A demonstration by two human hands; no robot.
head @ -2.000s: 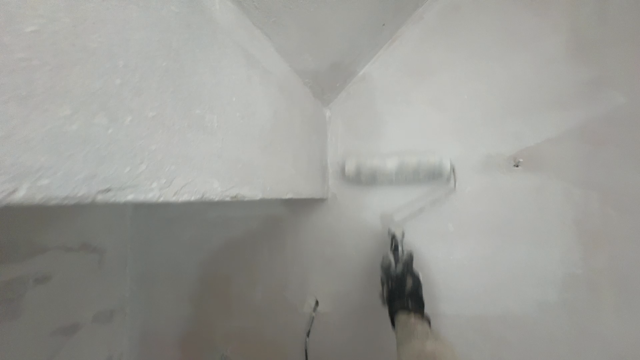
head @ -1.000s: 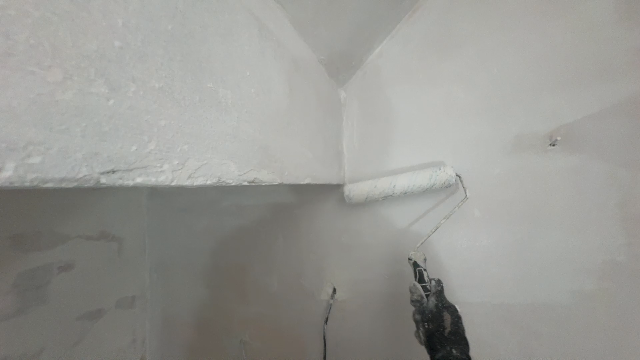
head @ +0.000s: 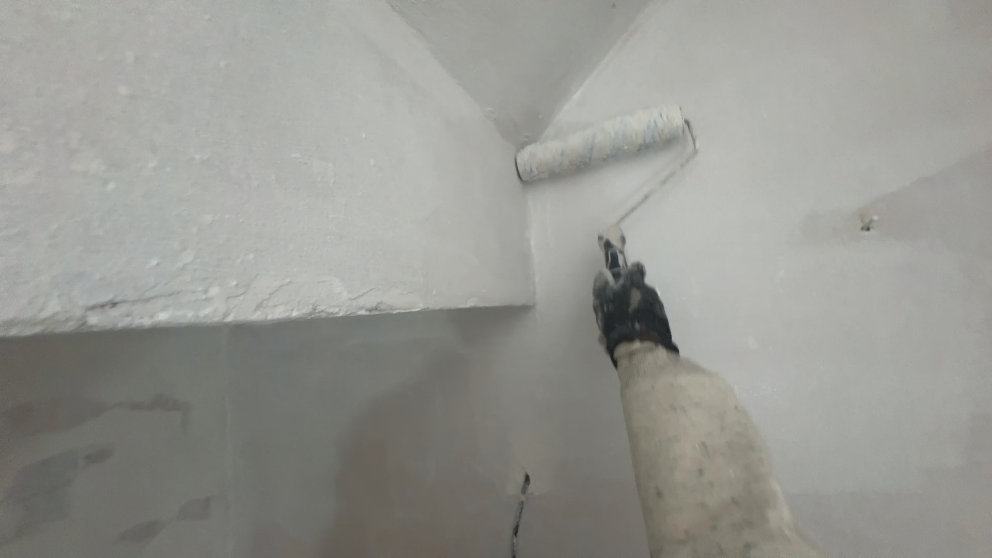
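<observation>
My right hand point(head: 634, 310), in a black glove smeared with white, grips the handle of a paint roller point(head: 601, 145). A stained light sleeve point(head: 701, 449) covers the forearm behind it. The white, paint-covered roller sleeve lies tilted against the wall point(head: 759, 310), its left end at the corner where the beam's face, the wall and the ceiling meet. From its right end the thin wire frame bends back down to the handle. My left hand is out of the picture.
A rough white beam point(head: 256, 170) with a chipped lower edge juts out at the left. The ceiling point(head: 523, 54) shows at the top. A dark cable end point(head: 521, 511) sticks out below, and a small fixing point(head: 867, 223) protrudes at the right.
From beside the beam's lower corner one second ago, the roller has moved up the wall to the ceiling corner. My right hand has risen with it, and more of the sleeve shows.
</observation>
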